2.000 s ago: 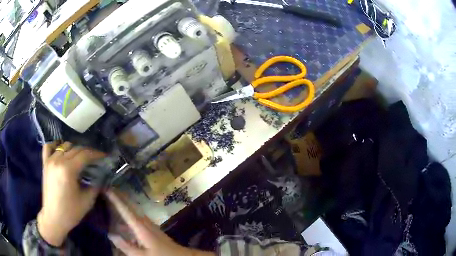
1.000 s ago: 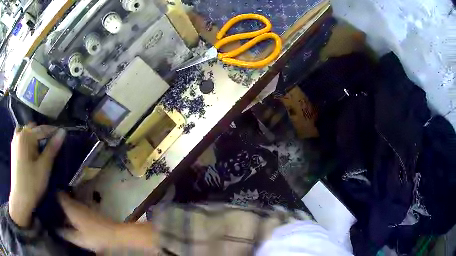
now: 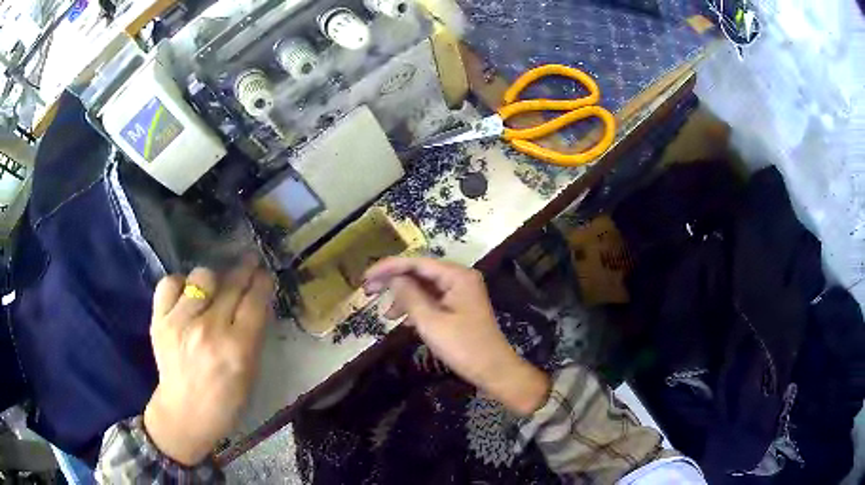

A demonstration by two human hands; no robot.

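Observation:
The dark denim garment [image 3: 71,294] lies left of the overlock machine [image 3: 322,114], its pale stitched edge running down to my left hand. My left hand [image 3: 209,355], with a yellow ring, has its fingers bent over the dark cloth in front of the machine head; the fingertips are blurred and partly hidden. A greyish-black cloth piece [image 3: 190,223] lies under the labelled head. My right hand [image 3: 446,317] is over the front of the cream-yellow scrap tray [image 3: 327,313], fingers loosely bent, with nothing visible in it.
Orange-handled scissors [image 3: 560,118] lie right of the machine, blades toward it. Dark trimmings [image 3: 436,204] are scattered around the tray. A blue patterned board [image 3: 569,47] is at the table's right end. A dark garment pile [image 3: 740,313] is at right, below table level.
My right hand has moved from beside my left hand, rightward to the tray. My left hand shows farther right. The view has shifted, showing more denim at left.

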